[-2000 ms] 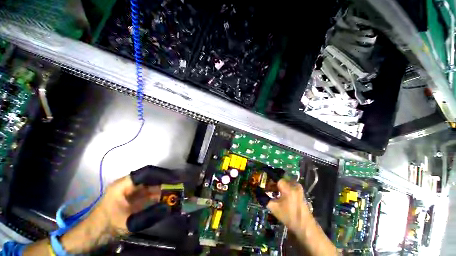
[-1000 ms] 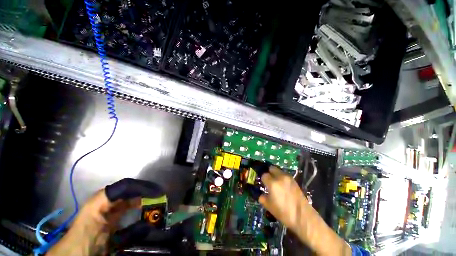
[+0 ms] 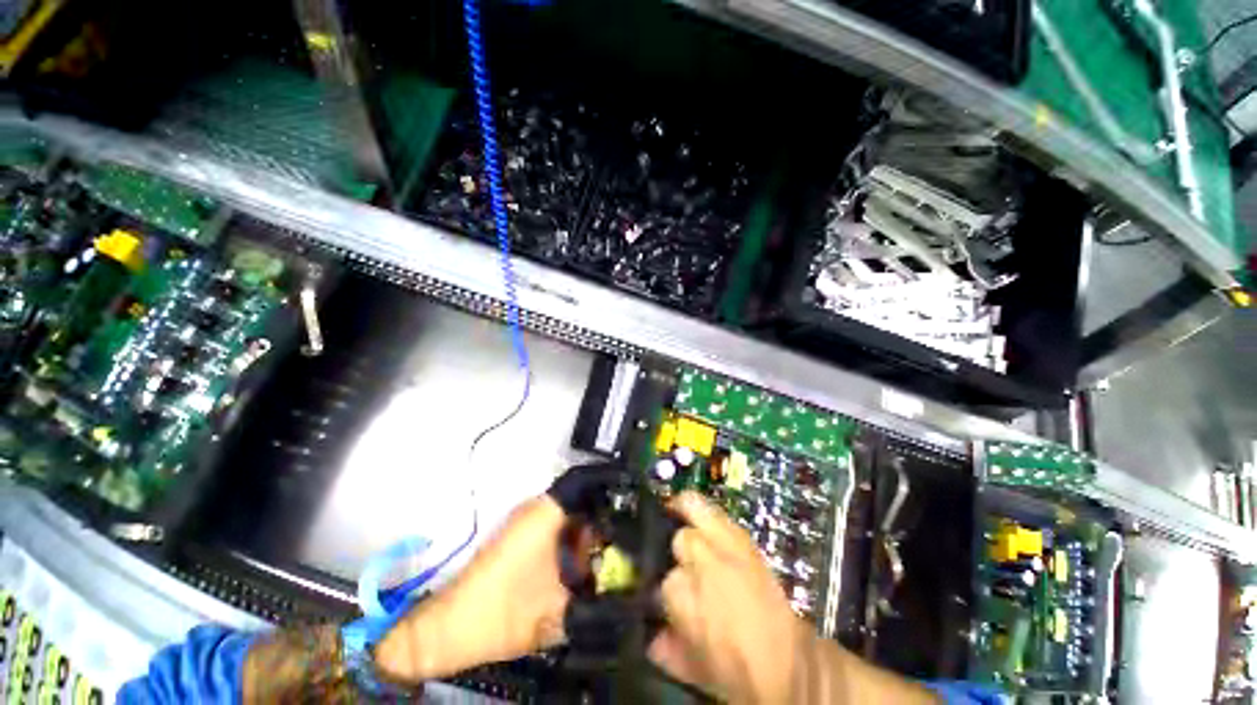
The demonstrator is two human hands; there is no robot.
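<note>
My left hand (image 3: 517, 579), in black finger cots, grips a small black-and-yellow transformer (image 3: 616, 567). My right hand (image 3: 717, 585) is against it from the other side, its fingertips also on the part. Both hands are over the near left part of a green circuit board (image 3: 793, 496) in a black carrier. The board's yellow blocks (image 3: 685, 435), white-topped cylinders and another yellow-topped part (image 3: 735, 470) show past the fingers. The hands hide the board's near left area and the lower side of the held part.
Black bins of small leaded parts (image 3: 627, 207) and a bin of silver-white strips (image 3: 917, 262) lie beyond the metal rail (image 3: 593, 296). Other boards stand left (image 3: 166, 344) and right (image 3: 1027, 592). A white component tray (image 3: 42, 634) is lower left. A blue coiled cord (image 3: 494, 179) hangs across.
My hands have come together around the transformer that my left hand held apart at the left. My right hand has left the board's middle, where a yellow-topped part now shows. The view has shifted.
</note>
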